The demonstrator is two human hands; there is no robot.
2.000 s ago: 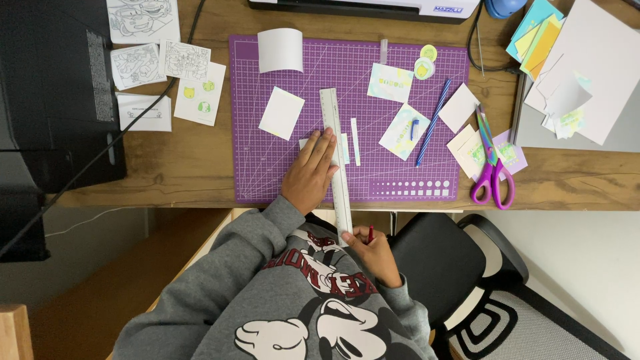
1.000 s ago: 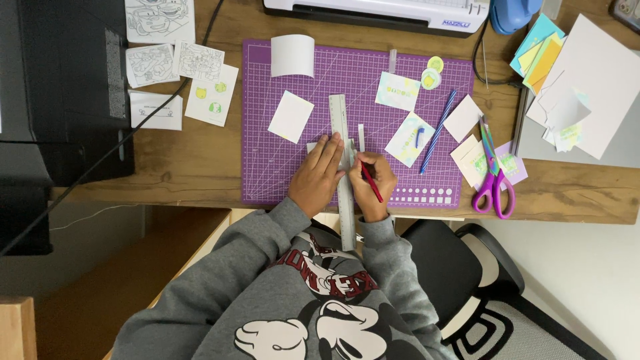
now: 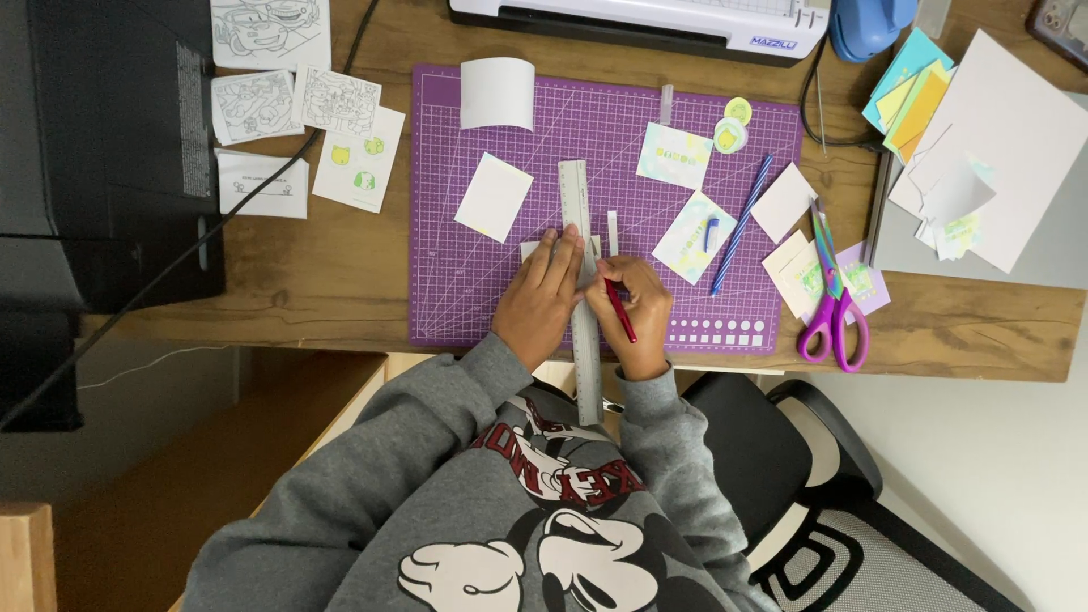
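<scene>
A metal ruler [image 3: 585,348] lies almost upright in view across the purple cutting mat [image 3: 442,280], its lower end past the table edge. My left hand [image 3: 540,297] presses flat, fingertips on the ruler and on a small white paper piece [image 3: 529,251] mostly hidden under the fingers. My right hand [image 3: 633,310] holds a slim red pen-like tool [image 3: 621,313], its tip hidden by the fingers, close to the ruler's right edge. A narrow white strip [image 3: 612,233] lies just above my right hand. A white card [image 3: 494,197] rests to the left of the ruler.
Printed cards [image 3: 676,155], a blue striped stick [image 3: 741,225] and round stickers [image 3: 730,135] lie on the mat's right part. Purple-handled scissors [image 3: 833,319] rest on cards beside it. A laminator [image 3: 637,25] stands behind, a black machine [image 3: 102,153] at left, paper sheets [image 3: 1003,161] at right.
My right hand has moved up from the ruler's lower end to beside my left hand, bringing the red tool onto the mat. My left hand stays on the ruler.
</scene>
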